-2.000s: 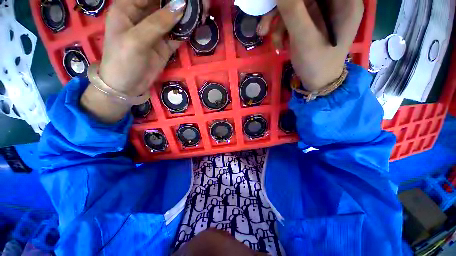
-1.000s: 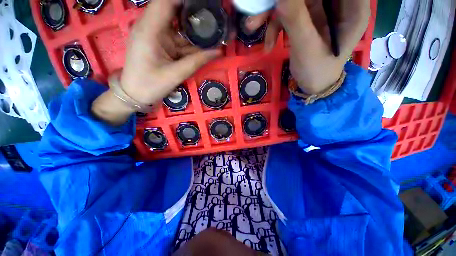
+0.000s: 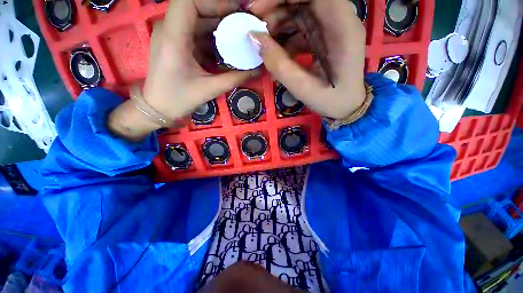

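Observation:
A white adhesive disc (image 3: 239, 41) lies over the face of a round speaker driver, and only a little of the driver's dark rim shows. My left hand (image 3: 182, 71) holds the driver from the left, with its thumb under the lower edge. My right hand (image 3: 312, 63) is on the right side, its thumb pressing on the disc; its other fingers are partly cut off by the top edge. Both hands are above the red compartment tray (image 3: 265, 166), which holds other black-rimmed drivers (image 3: 246, 105), one per pocket. The tray's middle is partly hidden by my hands.
Spent white backing sheets (image 3: 23, 80) full of holes lie at the left. Loose white discs (image 3: 457, 48) and a stack of adhesive strips (image 3: 479, 57) lie at the right. A spare red tray (image 3: 479, 146) is at the lower right. A brown box (image 3: 484, 236) is below it.
The white disc has moved left from beside the driver onto its face. My right hand has moved left to meet my left hand, uncovering drivers at the tray's right side.

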